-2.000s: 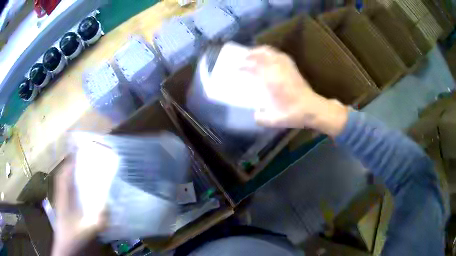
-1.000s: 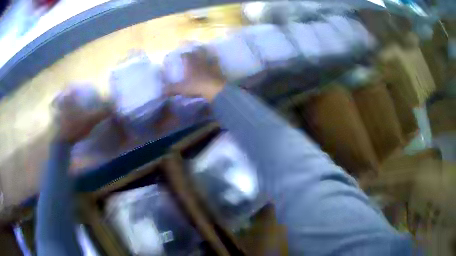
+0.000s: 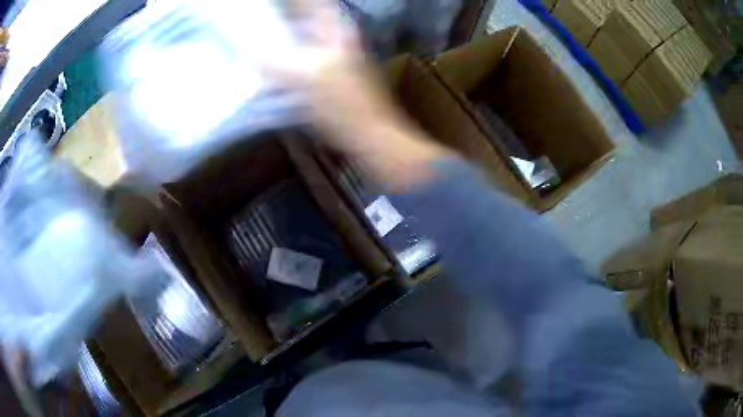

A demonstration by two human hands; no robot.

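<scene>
My right hand [image 3: 346,94], blurred, grips a bagged white main unit [image 3: 195,89] at its right side, above the back of an open carton [image 3: 195,252]. In that carton lie a dark ribbed panel [image 3: 285,220] and a white leaflet [image 3: 295,268]. A second bagged unit [image 3: 61,252], blurred, is held up at the left edge over the left cartons. My left hand [image 3: 24,383] shows only as a blurred strip below it; its fingers are hidden. The carton to the left holds a shiny bagged panel [image 3: 175,305].
More open cartons [image 3: 562,106] stand to the right; one has a leaflet [image 3: 383,215] on a panel, the farthest a small clear bag [image 3: 542,173]. Flat cartons [image 3: 652,65] are stacked at the upper right. A printed carton [image 3: 713,301] stands at the right. A unit with a black front [image 3: 42,122] is upper left.
A second ago both hands were at the row of bagged units on the bench. Now two bagged units are raised over the cartons, and the view has shifted.
</scene>
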